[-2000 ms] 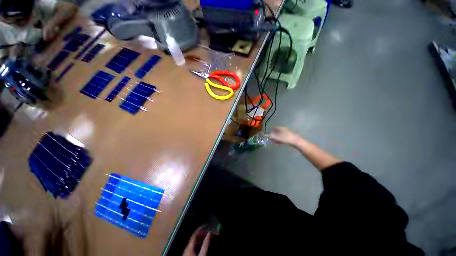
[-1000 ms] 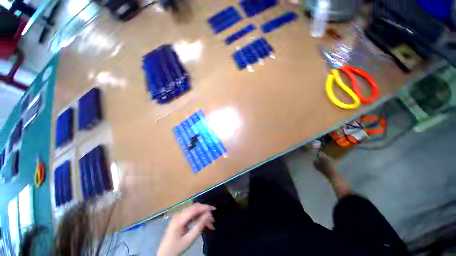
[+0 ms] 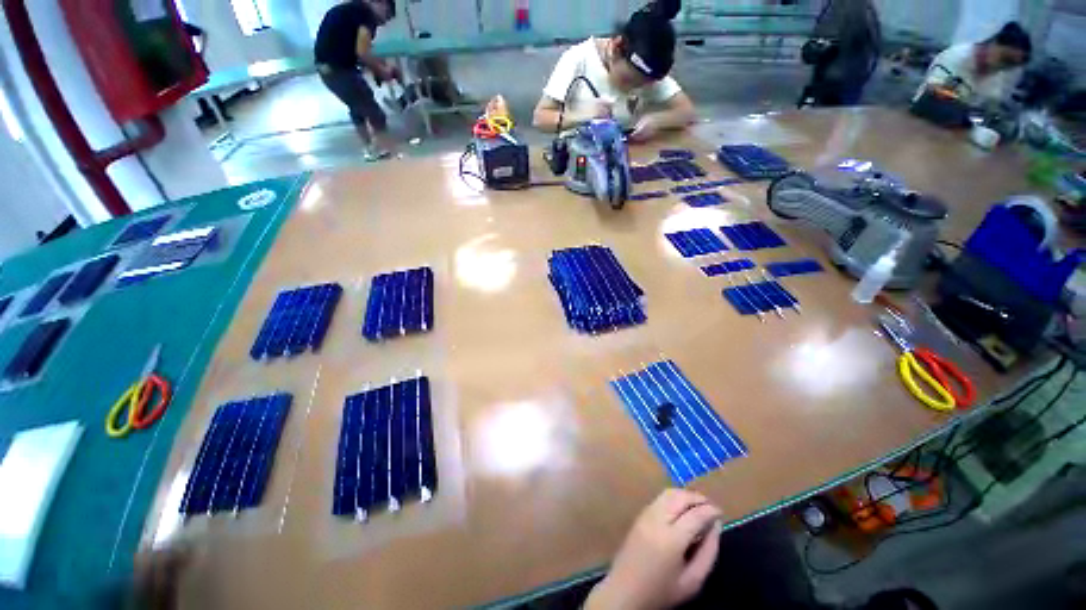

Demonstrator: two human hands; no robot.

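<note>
My left hand (image 3: 661, 554) is at the table's front edge, just below the bright blue solar cell (image 3: 697, 435), fingers curled; whether it holds anything is unclear. The cell lies flat, with pale parallel lines and small black pieces (image 3: 665, 416) on it. My right hand is not in view. A fanned pile of dark blue cells (image 3: 595, 290) lies behind the bright cell. Four groups of dark blue cells, one of them at the front (image 3: 385, 447), lie to the left on clear sheets.
Scissors with yellow and red handles (image 3: 935, 379), a white squeeze bottle (image 3: 877, 274) and a grey machine (image 3: 875, 226) are at the right. Cables hang past the right edge. A person (image 3: 619, 78) works opposite. More scissors (image 3: 139, 403) lie on the green table (image 3: 72, 477).
The view has swung up and left. My left hand has moved up to the table edge beside the bright cell, its fingers more curled. My right hand has left the picture.
</note>
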